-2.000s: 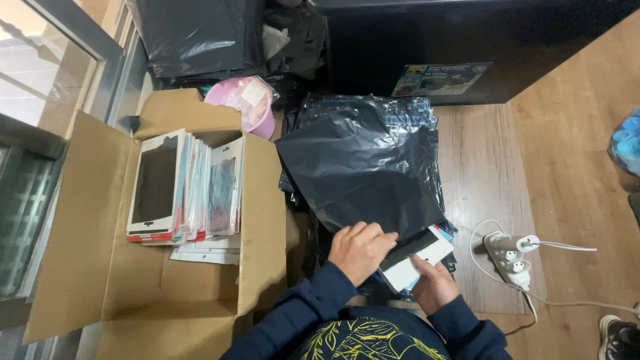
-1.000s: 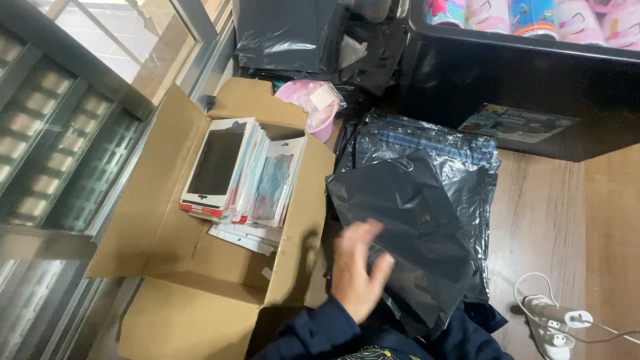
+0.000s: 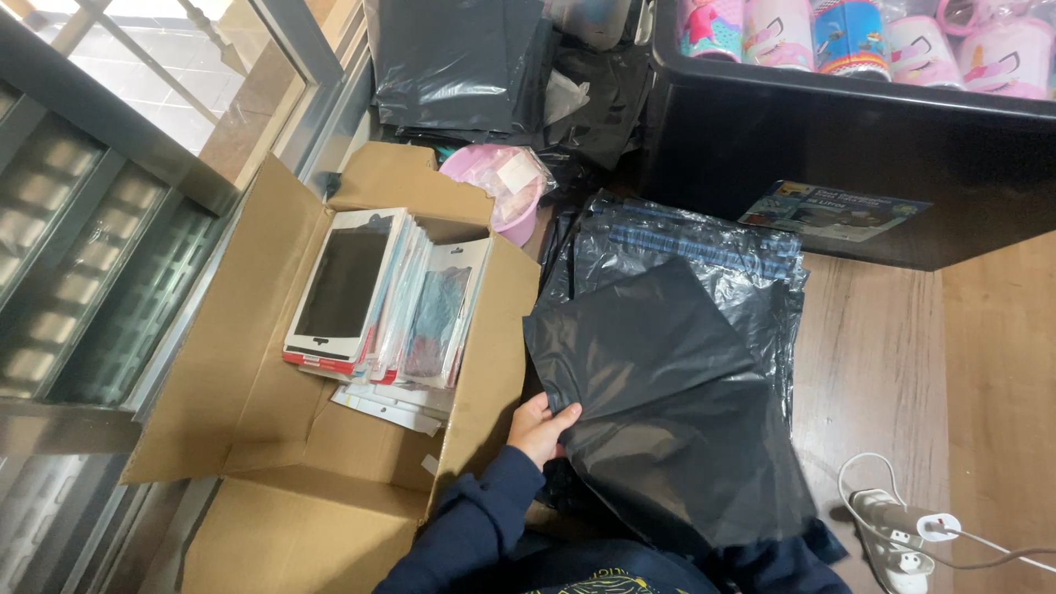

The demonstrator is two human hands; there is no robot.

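My left hand pinches the left edge of a black plastic bag, thumb on top. The bag lies slanted over a pile of black plastic mailing bags and reaches down over my lap. My right hand is hidden beneath or behind the bag; only its dark blue sleeve shows at the bottom. Left of my left hand stands an open cardboard box holding a row of flat packages in clear wrap, with a white-framed dark package at the front.
A pink plastic basket holds small wrapped items behind the box. More black bags lie at the back. A large black bin with decorated cups stands at the back right. A white power strip with cords lies at the lower right.
Two seconds ago both hands held a white-and-dark flat package at the pile's lower edge; it is now out of sight. My left hand has closed on the bag's edge. The view has shifted.
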